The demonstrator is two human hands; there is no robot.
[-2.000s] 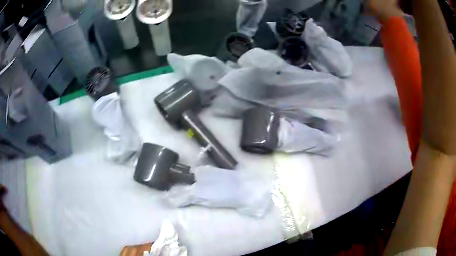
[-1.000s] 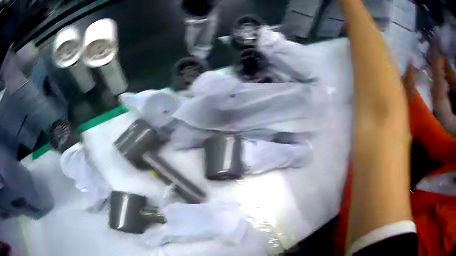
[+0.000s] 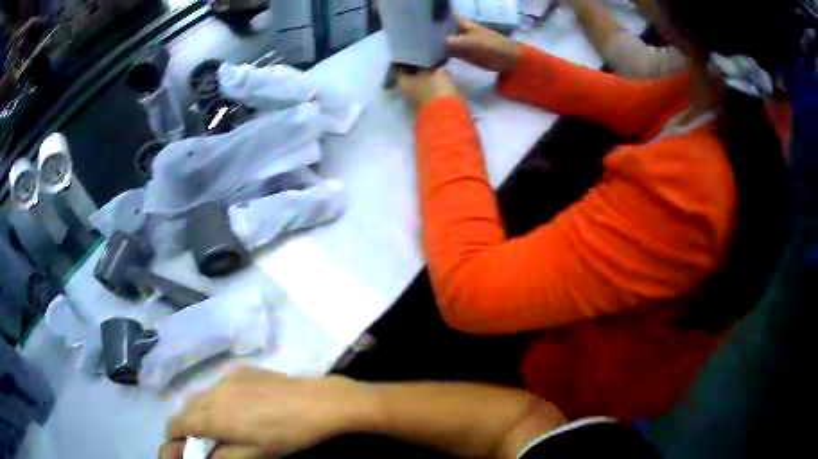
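My right hand (image 3: 247, 412) reaches in from the lower right and is low at the table's front edge. Its fingers are bent around a small white piece (image 3: 197, 448), cut off by the bottom edge. My left hand is not in view. Beyond my hand, a dark grey dryer-like unit (image 3: 119, 350) lies with its handle in a whitish sleeve (image 3: 206, 336). A bare-handled unit (image 3: 121, 262) lies behind it. Another grey unit (image 3: 213, 238) has its handle in a sleeve (image 3: 287, 212).
A person in orange sleeves (image 3: 538, 269) sits at the right, both hands at a grey-blue box (image 3: 413, 31). More sleeved units (image 3: 269, 82) lie at the back. White units (image 3: 54, 161) stand at the left on a dark surface. Grey-blue boxes (image 3: 22, 385) stand at the left edge.
The view has swung right, so the units shift left. My right forearm has come down from the upper right, and the hand is now low at the front. The neighbour shows more fully.
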